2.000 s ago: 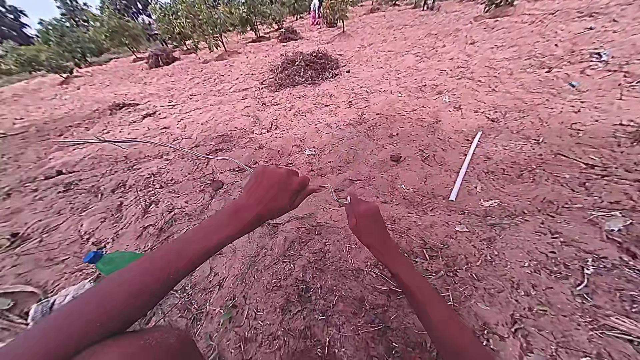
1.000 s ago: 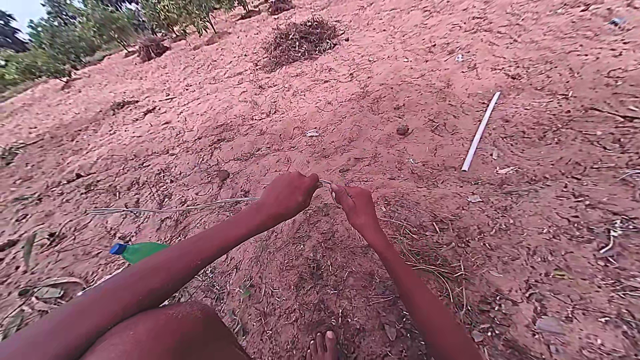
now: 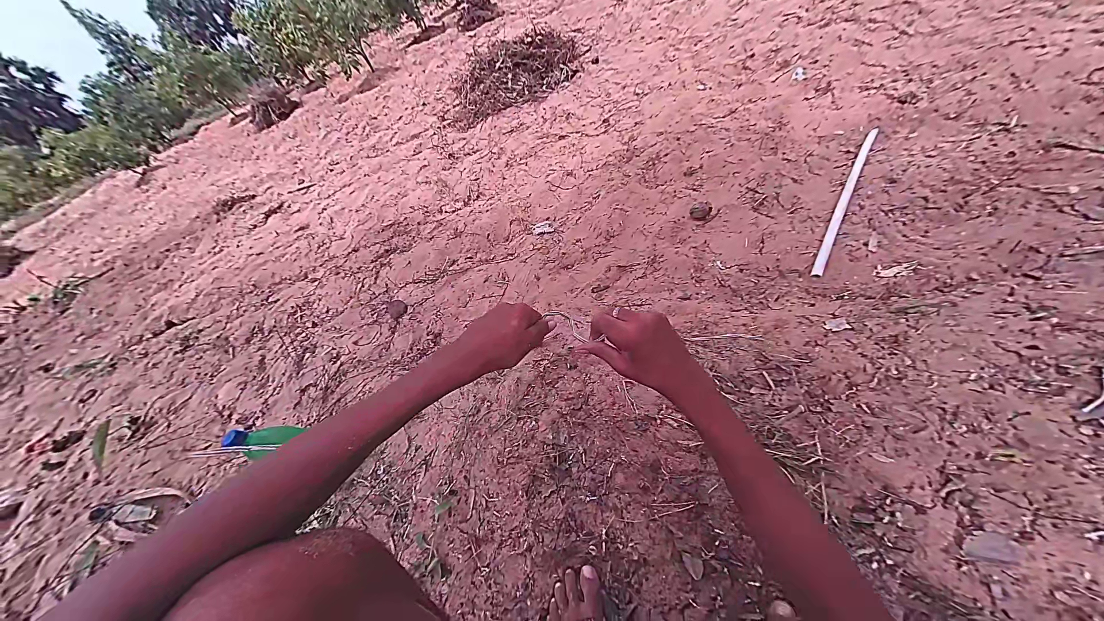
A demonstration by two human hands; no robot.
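A thin, light-coloured wire [image 3: 569,323] spans the small gap between my two hands and bends in a curve there. My left hand [image 3: 507,335] is closed on one side of it, fingers curled. On the other side my right hand [image 3: 634,341] pinches it between thumb and fingers. Thin strands stick out past the left forearm, over the green bottle; they look like the far end of the same wire. The hands are raised above reddish soil, and the palms are hidden.
A green bottle with a blue cap [image 3: 235,438] lies beside my left forearm. A white rod [image 3: 845,203] lies on the soil at the right. A heap of dry brush [image 3: 519,73] is farther off, with bushes [image 3: 194,78] behind. My bare foot [image 3: 576,595] is below.
The wire between my hands now shows a clear bend. Its long end at the left, higher up two seconds ago, has swung down toward the bottle. The view has tilted.
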